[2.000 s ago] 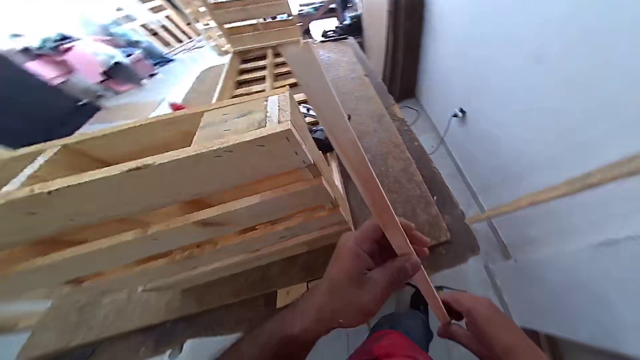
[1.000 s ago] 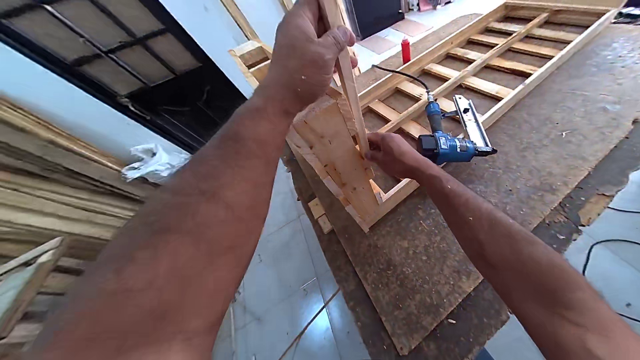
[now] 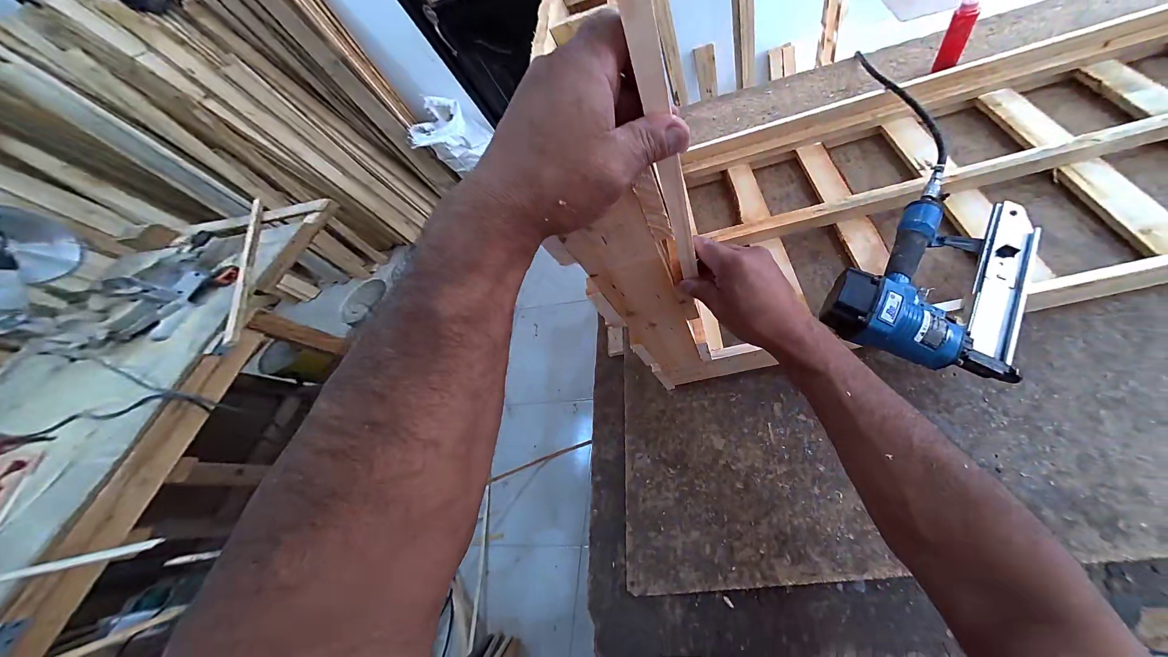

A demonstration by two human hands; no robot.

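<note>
My left hand [image 3: 584,128] grips a thin wooden strip [image 3: 673,196] near the top of the view, its thumb across the strip's face. Lower down, my right hand [image 3: 739,278] pinches the same strip close to its lower end. The strip stands nearly upright against the end of a pale wooden frame [image 3: 639,274]. A blue pneumatic nailer [image 3: 912,310] with a black air hose lies to the right of my right hand, partly over the rail of a slatted wooden frame [image 3: 876,192]. The strip's upper end is out of view.
The frames rest on a worn brown board [image 3: 766,484] on the bench. A red bottle [image 3: 956,36] stands at the back. Stacked timber [image 3: 228,119] leans at the left, behind a second worktable [image 3: 137,456] with a circular saw blade [image 3: 41,245]. A white plastic bag [image 3: 452,135] is near the timber.
The view has swung widely since two seconds ago. The strip, earlier held out at a slant, now stands upright at the frame's end, with both hands still on it.
</note>
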